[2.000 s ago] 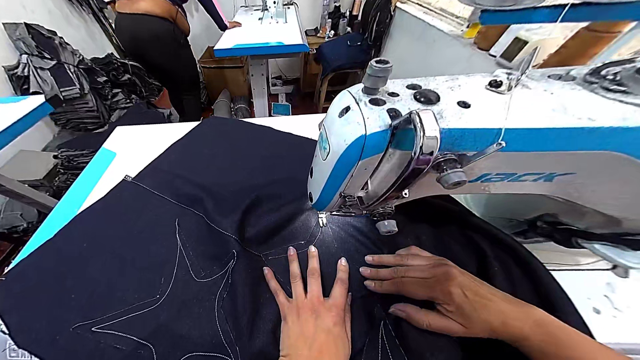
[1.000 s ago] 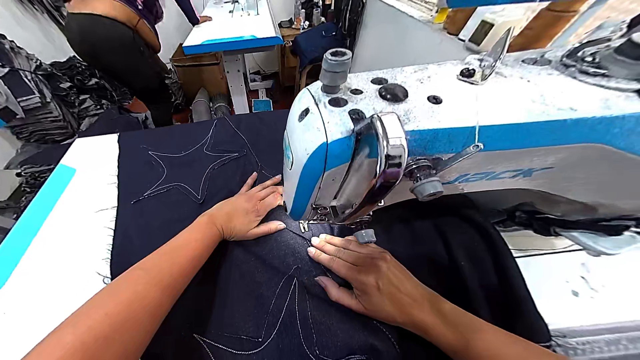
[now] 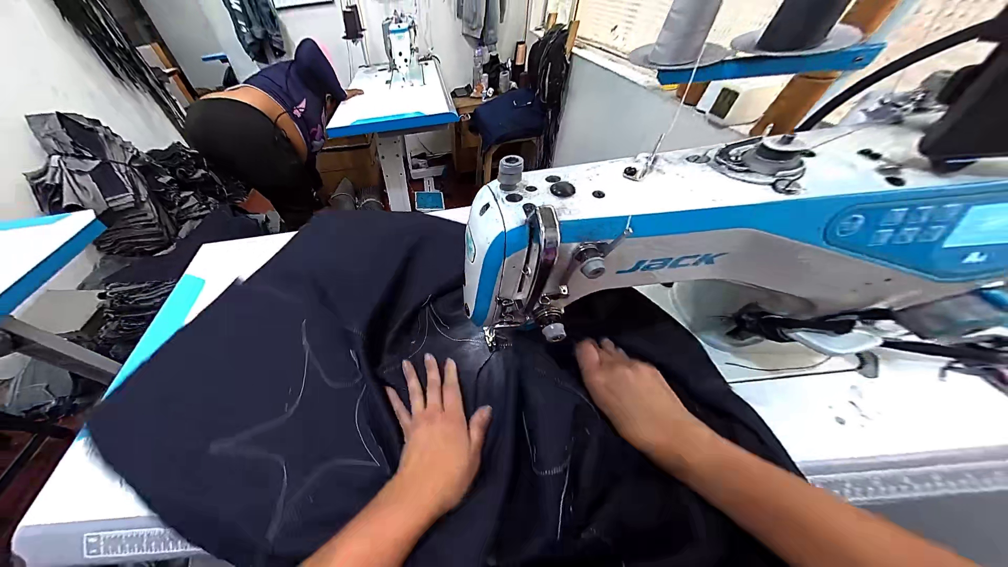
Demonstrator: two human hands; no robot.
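Observation:
Dark navy fabric with light star outlines is spread over the sewing table and lies beneath the presser foot of a white and blue Jack sewing machine. My left hand rests flat on the fabric, fingers apart, just below and left of the presser foot. To the right of the foot, my right hand is on bunched cloth with its fingers curled and slightly blurred; whether it pinches a fold cannot be told. Folds hide part of the stitched lines.
Thread cones stand on a rack above the machine. Behind is another sewing table, where a person bends over. Piled garments are at the left, near a blue-edged table corner. A ruler strip runs along the front edge.
My left hand has moved from beside the machine head to the cloth below the foot. My right hand has moved right, away from the foot. The fabric has turned and bunched; the view has shifted.

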